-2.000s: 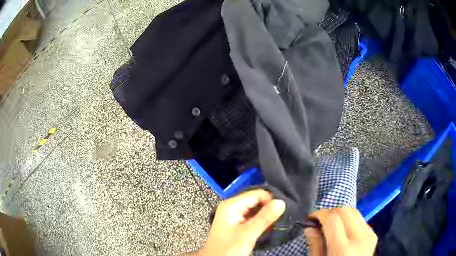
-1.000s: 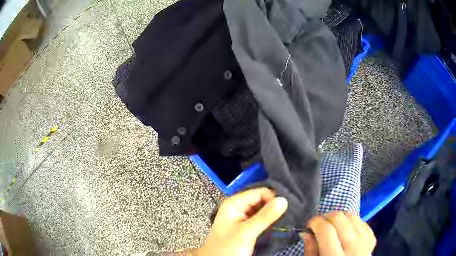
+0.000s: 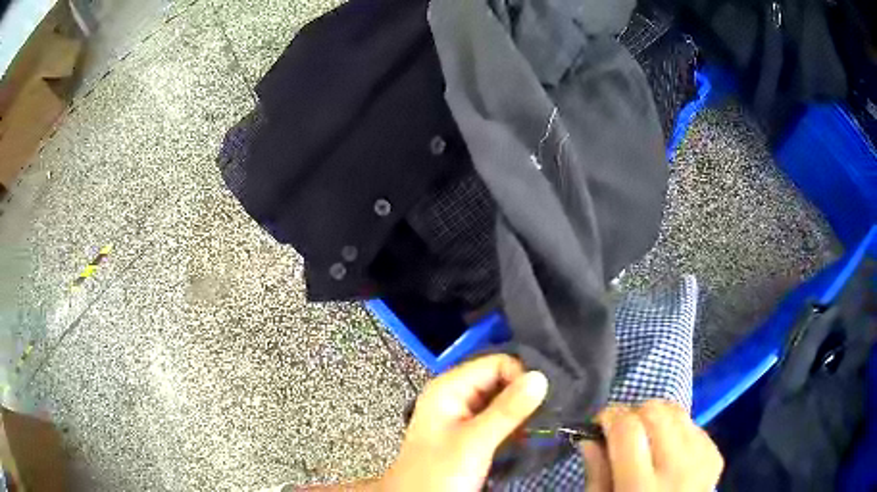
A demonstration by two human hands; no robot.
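Observation:
The grey garment hangs away from me in long folds, with a white bent thread on it. My left hand pinches its near bunched edge between thumb and fingers. My right hand is closed on a small dark tool, mostly hidden by the fingers; its tip shows at the garment edge. A short yellowish thread lies between the hands. The black jacket with round buttons lies under and left of the grey garment.
A blue crate shows under the clothes. More blue crates stand at right, with dark clothes at lower right. Blue-and-white checked cloth is below the held edge. A cardboard box is at upper left, with speckled floor between.
Since one second ago, my right hand and the tool have shifted slightly up at the held edge. Since two seconds ago, the clothes have shifted slightly in view. My left hand keeps its pinch.

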